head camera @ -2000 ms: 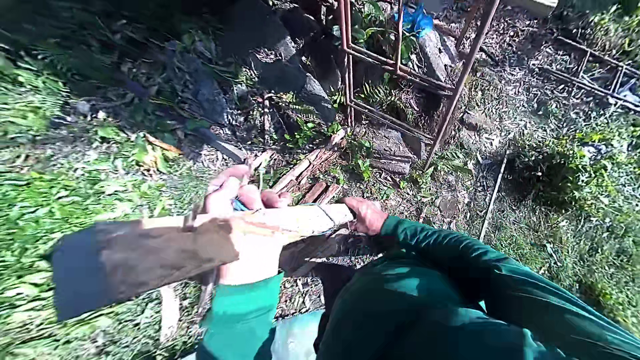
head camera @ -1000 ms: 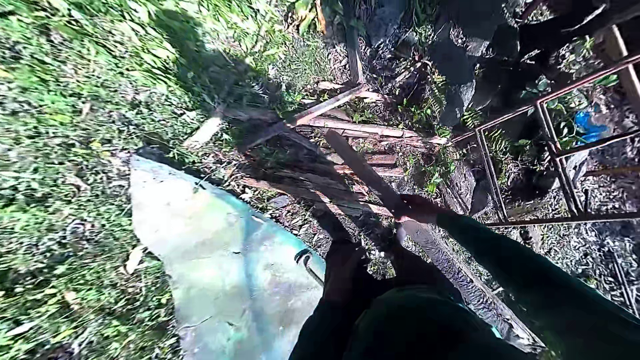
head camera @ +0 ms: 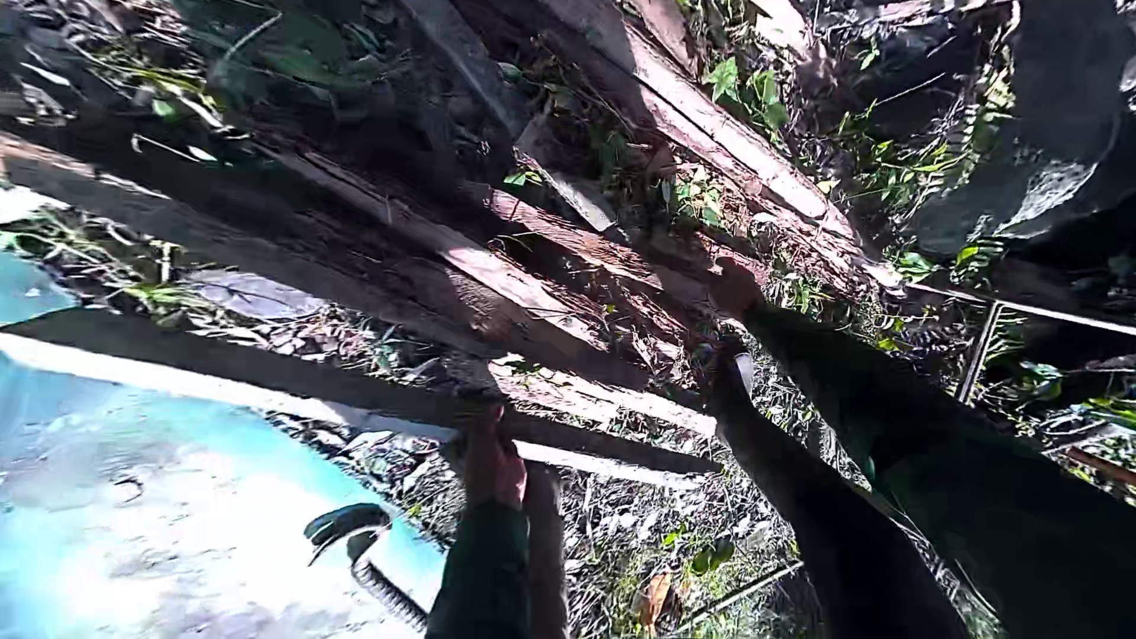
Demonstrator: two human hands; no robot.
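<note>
A long narrow wooden board (head camera: pixel 373 404) lies slanted across the left and lower middle, its left part over the edge of a blue-green sheet. My left hand (head camera: pixel 497 461) is closed around this board near its right part, with the thumb side showing. Up and to the right, my right hand (head camera: pixel 735 288) reaches down to the reddish, rough pieces of wood (head camera: pixel 586 244) on the ground. It is in deep shadow and its fingers are hard to make out, so a hold cannot be told. A dark leg or boot (head camera: pixel 754 426) stands just below it.
The blue-green sheet (head camera: pixel 177 497) covers the lower left, with a dark curved thing (head camera: pixel 355 524) on it. Split boards (head camera: pixel 710 133) lie among leaves at the top. A thin metal frame (head camera: pixel 981 351) and a large dark rock (head camera: pixel 1056 133) are at the right.
The view has come much closer to the wood pile. My right hand held a board's end in both earlier frames; now it is at the pile, while my left hand grips a board.
</note>
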